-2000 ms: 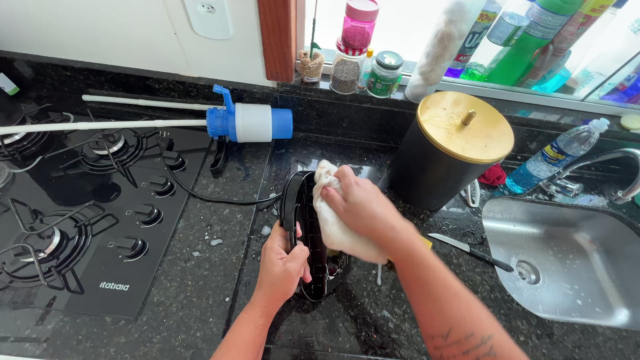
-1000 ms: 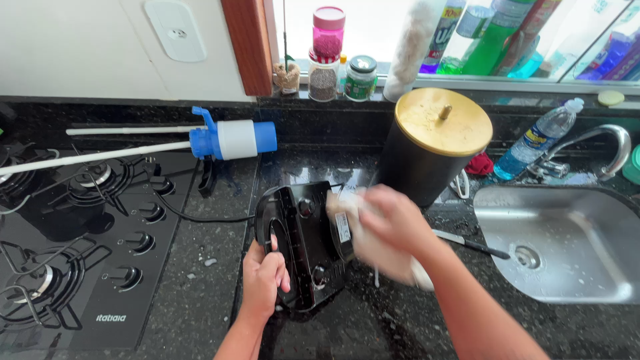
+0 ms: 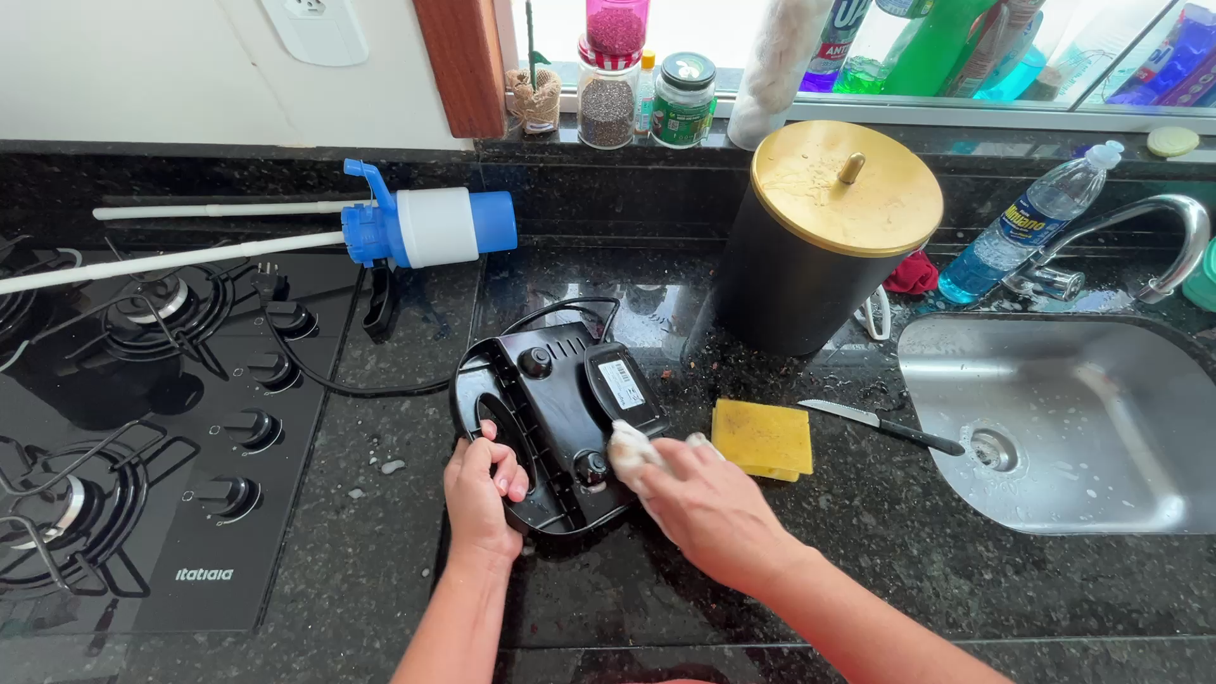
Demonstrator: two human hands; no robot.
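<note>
A black plastic appliance base (image 3: 570,408) with suction feet, vent slots and a label plate lies underside up, tilted, over the granite counter. Its power cord (image 3: 361,388) runs left onto the cooktop. My left hand (image 3: 482,484) grips the looped handle at its left side, fingers curled through the opening. Bunched in my right hand (image 3: 708,503) is a whitish cloth (image 3: 632,454), which touches the base at its lower right, near a foot and below the label. The rest of the cloth is hidden under my fingers.
A yellow sponge cloth (image 3: 762,439) and a serrated knife (image 3: 883,426) lie right of my right hand, the knife's handle over the edge of the steel sink (image 3: 1073,427). Behind stand a black canister (image 3: 798,275) and a detergent bottle (image 3: 1031,223). A water pump (image 3: 432,226) rests by the gas cooktop (image 3: 237,328).
The appliance base has turned from nearly edge-on to showing its underside. My right hand has moved the cloth down along its right side. The yellow sponge cloth has come into fuller view.
</note>
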